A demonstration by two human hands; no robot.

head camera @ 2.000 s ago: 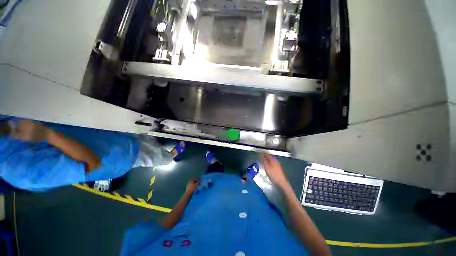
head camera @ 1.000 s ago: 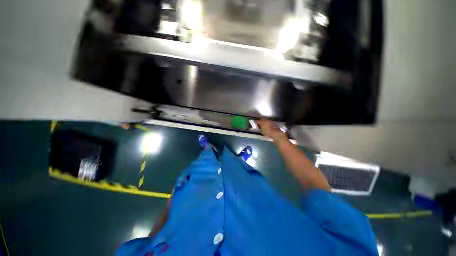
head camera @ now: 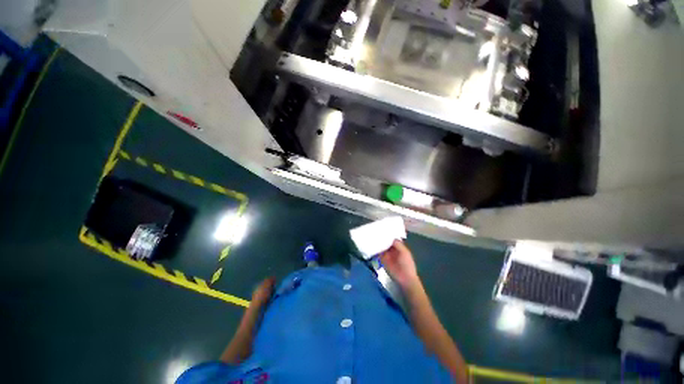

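Observation:
My right hand [head camera: 397, 264] is bare and holds a white slip [head camera: 379, 235] by its lower right part, in front of the printer's front edge. My left hand [head camera: 264, 291] hangs low beside my blue coat, small and blurred; its fingers cannot be made out. The large white solder paste printer [head camera: 217, 45] has its front open, with a pale metal rail [head camera: 420, 101] across the inside. A green round-ended item [head camera: 394, 193] lies on the printer's front ledge, with a white length beside it.
A keyboard [head camera: 544, 283] on a shelf sticks out at the printer's front right. A black container [head camera: 129, 214] stands on the green floor at the left, inside yellow and black tape lines [head camera: 180, 176]. Grey equipment [head camera: 649, 300] is at the far right.
My right hand has drawn back from the ledge and now holds the white slip. The person at the left has gone from view. The view has turned, showing more floor at the left.

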